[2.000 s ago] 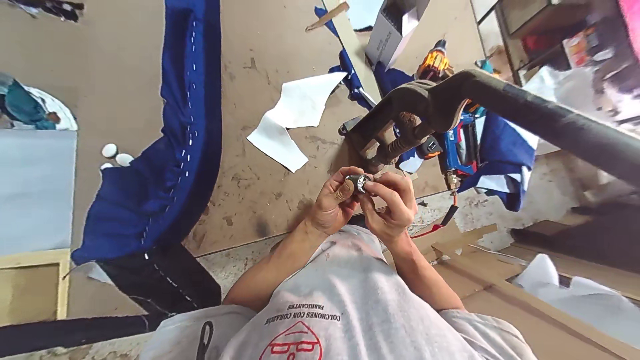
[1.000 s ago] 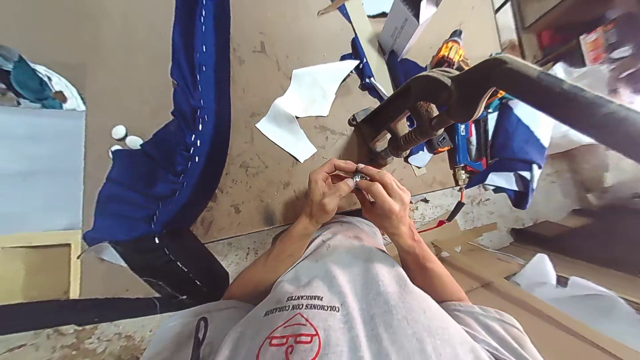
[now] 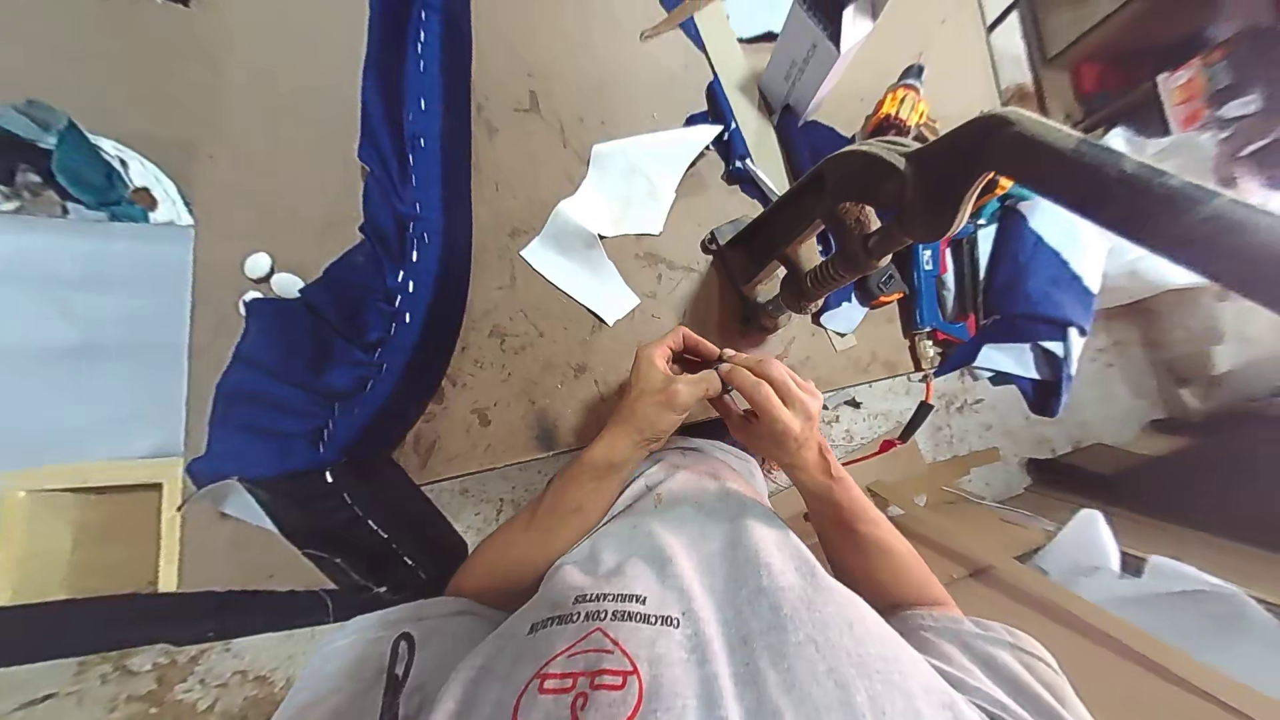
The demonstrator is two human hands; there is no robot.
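Note:
My left hand [image 3: 668, 388] and my right hand [image 3: 775, 402] meet at the table's front edge, both pinching a small dark object [image 3: 724, 378] between thumbs and fingertips. The fingers cover most of it, so its kind cannot be told. Just beyond my hands stands a lever press [image 3: 850, 225] of dark metal, its long handle reaching to the right. A cut piece of white sheet material [image 3: 625, 215] lies behind my left hand. Blue fabric with white basting stitches [image 3: 400, 300] runs along the table further left.
White round pieces [image 3: 272, 275] lie by the blue fabric. Behind and right of the press are an orange-lit power tool [image 3: 900, 105], a blue air tool [image 3: 932, 285] with a red hose, a white box [image 3: 800, 60] and blue fabric scraps [image 3: 1045, 290]. Cardboard [image 3: 1090, 620] is at lower right.
The small object showed light and round between my fingers two seconds ago; now my fingertips cover more of it and it looks dark. Both hands have stayed together before my body.

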